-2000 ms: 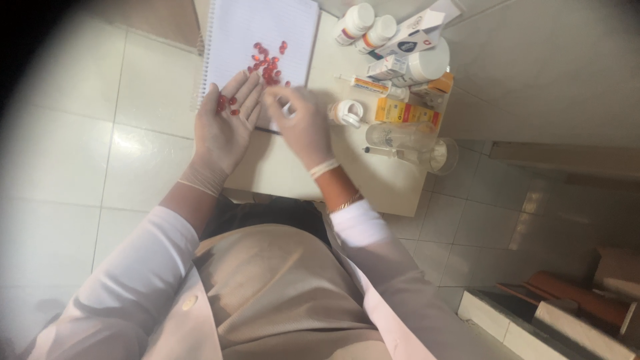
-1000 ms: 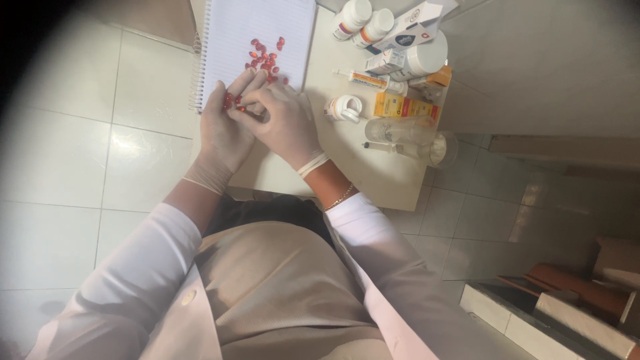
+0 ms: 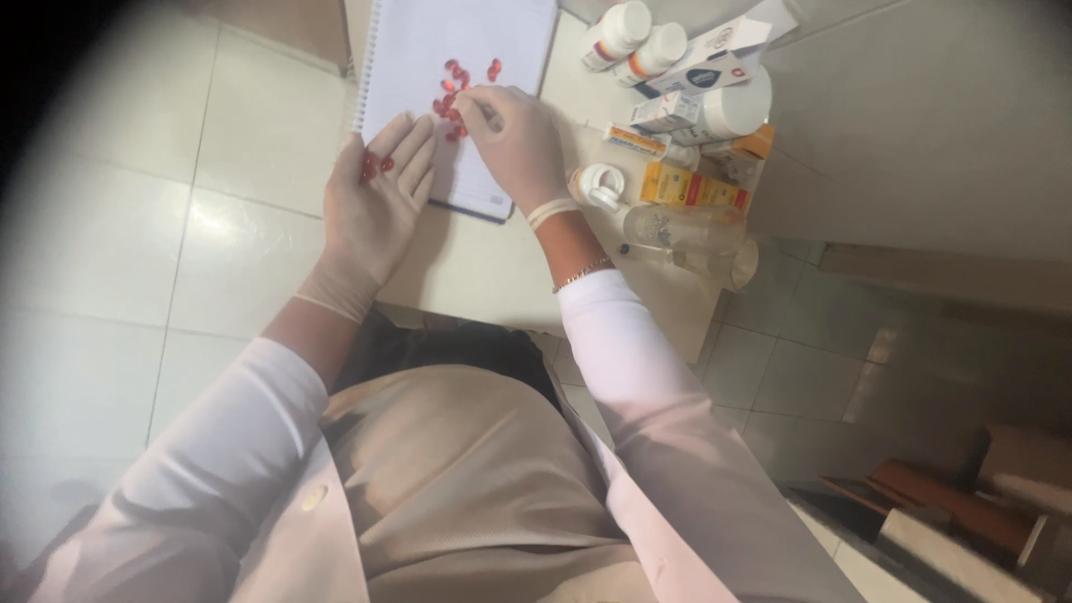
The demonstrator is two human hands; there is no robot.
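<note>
Both hands wear pale, thin gloves. My left hand (image 3: 377,197) is palm up beside the spiral notebook (image 3: 473,180), with a few red softgel capsules (image 3: 387,164) lying on its palm near the fingers. Over the notebook, my right hand (image 3: 511,138) has its thumb and index finger bent together at a pile of red capsules (image 3: 453,109); whether a capsule is between the fingertips cannot be told. An opened white bottle (image 3: 601,182) stands to the right of my right hand, with what looks like its cap leaning at it.
Two white pill bottles (image 3: 624,32) and a larger white jar (image 3: 737,105) stand at the table's back right among medicine cartons (image 3: 666,110). Nearer are a yellow box (image 3: 670,182), a clear bottle (image 3: 682,228) and a syringe (image 3: 653,253). The table's (image 3: 469,268) front edge is close to my waist.
My right hand has moved from my left palm back to the capsules on the notebook. My left hand's fingers have spread, so the capsules on its palm show more plainly.
</note>
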